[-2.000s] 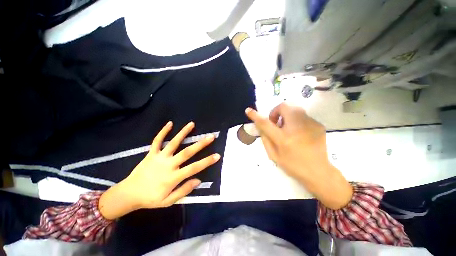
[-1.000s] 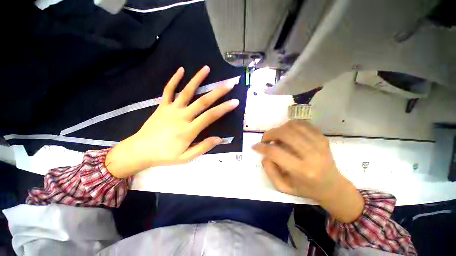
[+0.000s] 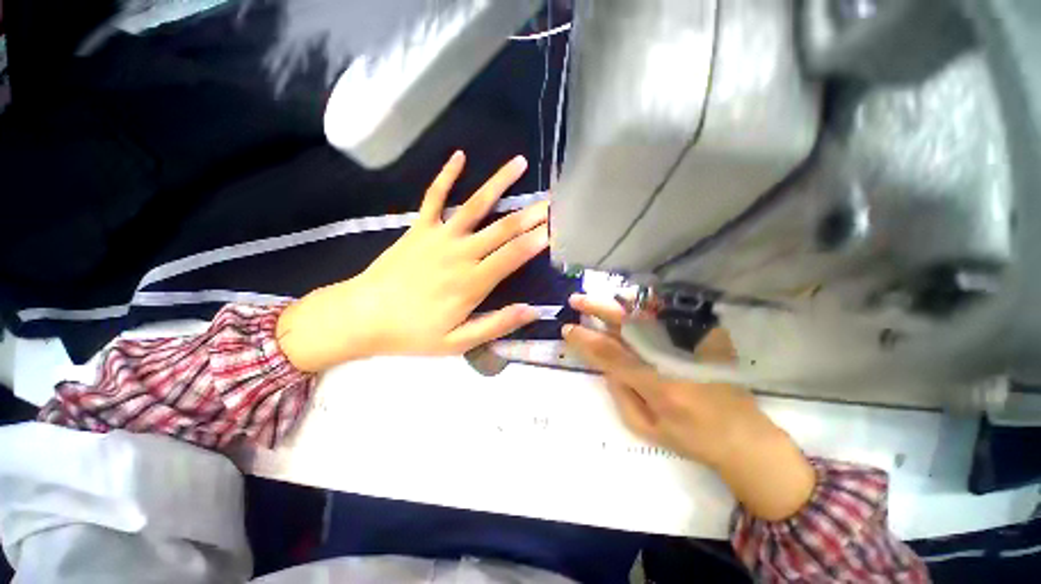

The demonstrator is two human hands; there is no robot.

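A large black garment panel [image 3: 285, 160] lies on the machine bed with narrow pale tape strips [image 3: 274, 242] on it. My left hand [image 3: 428, 280] lies flat on the panel with its fingers spread, left of the machine head. My right hand [image 3: 674, 399] is at the needle area, its fingertips by the lit spot under the white sewing machine head [image 3: 651, 137]. The head hides the needle, and I cannot tell if my right fingers pinch anything.
A white rounded capsule [image 3: 400, 97] and a grey fluffy thing [image 3: 331, 34] hang left of the head, above the panel. Scale marks show on the white table edge [image 3: 525, 439]. A rounded metal plate notch [image 3: 489, 359] is below my left hand. Dark cloth lies at the lower right.
The view has moved closer to the machine head. The panel's right end and my left hand are now beside the head. My right hand has moved in to the needle area.
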